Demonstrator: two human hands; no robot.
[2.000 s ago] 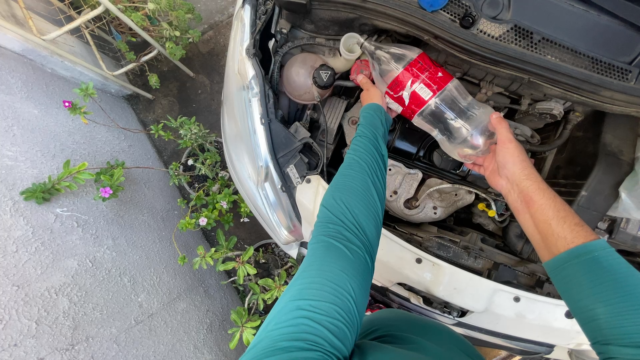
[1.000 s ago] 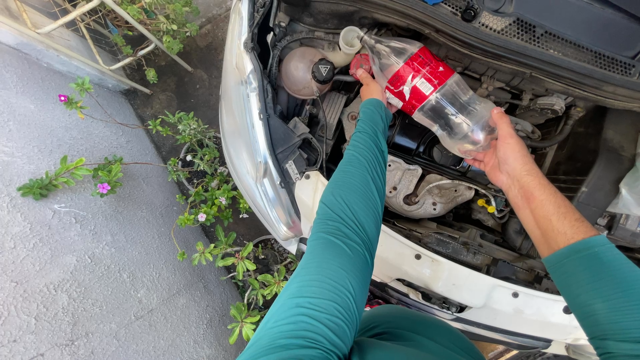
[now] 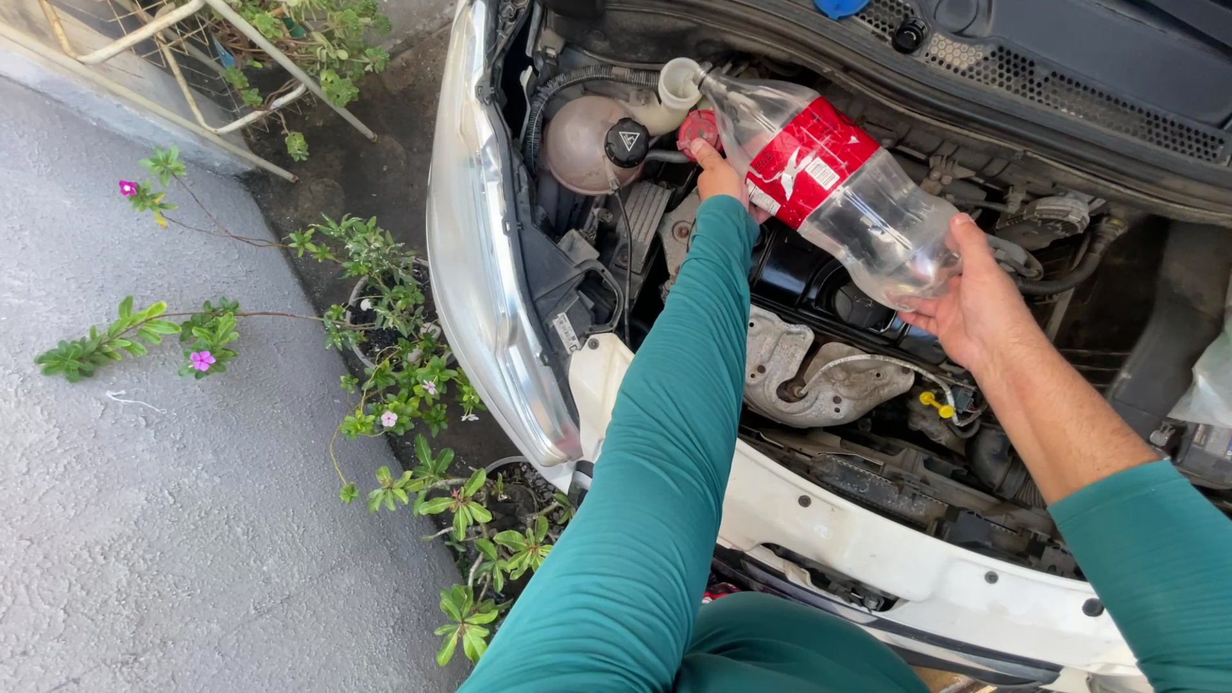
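Note:
A large clear plastic bottle with a red label [image 3: 813, 164] lies tilted over the engine bay, its neck at the mouth of a white filler neck [image 3: 680, 83]. My right hand [image 3: 972, 298] grips the bottle's base. My left hand [image 3: 722, 178] is under the bottle near its neck, with a red cap [image 3: 698, 130] at its fingertips; the bottle hides part of this hand. Left of them sits a round translucent coolant reservoir [image 3: 584, 144] with a black cap [image 3: 627, 142]. Little or no liquid shows in the bottle.
Around the hands are the engine's metal heat shield [image 3: 818, 371], a yellow dipstick handle [image 3: 936, 404] and hoses. The car's headlight [image 3: 491, 241] borders the bay at left. Flowering plants [image 3: 385, 289], a grey paved surface [image 3: 173, 500] and a metal rack [image 3: 192, 58] lie farther left.

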